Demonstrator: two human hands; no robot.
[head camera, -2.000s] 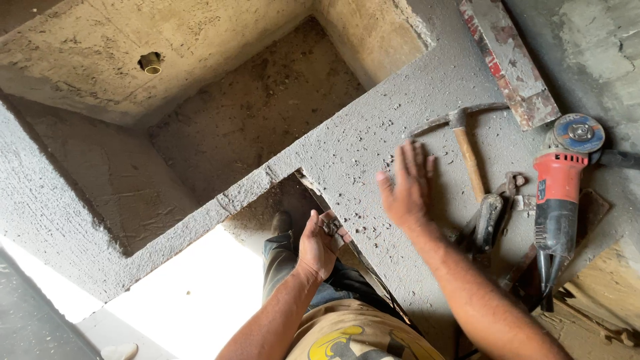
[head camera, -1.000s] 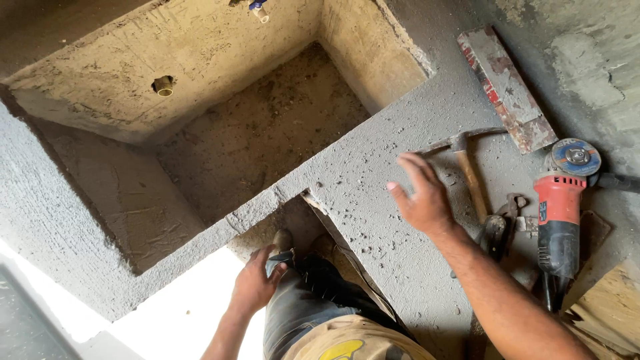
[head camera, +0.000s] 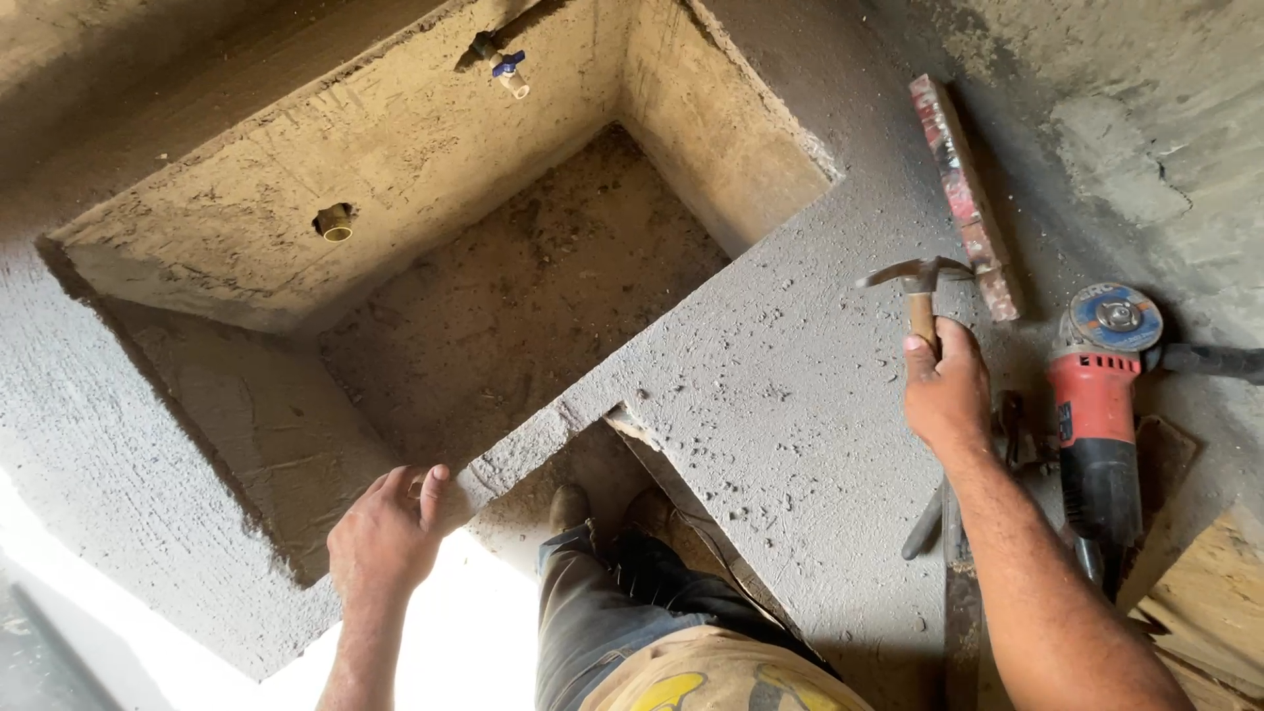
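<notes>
My right hand (head camera: 948, 395) is closed round the wooden handle of a pick-like hammer (head camera: 920, 306), close below its curved metal head, over the rough concrete slab (head camera: 770, 395). My left hand (head camera: 387, 538) rests on the narrow front rim of a concrete basin (head camera: 523, 449), thumb on top; whether its hidden fingers grip the rim I cannot tell. Grey crumbs of mortar lie on the slab. A red and black angle grinder (head camera: 1094, 405) with a blue disc lies right of my right hand. A paint-stained bar (head camera: 966, 197) lies beyond the hammer head.
A tap with a blue handle (head camera: 509, 64) and a brass pipe fitting (head camera: 334, 222) stick out of the basin's back wall. Other tools, one with a dark grip (head camera: 923, 523), lie partly under my right forearm. A wooden board (head camera: 1210, 592) is at the lower right.
My right hand, open above the slab before, has taken hold of the hammer by its handle. My left hand has moved from near my legs onto the basin's rim.
</notes>
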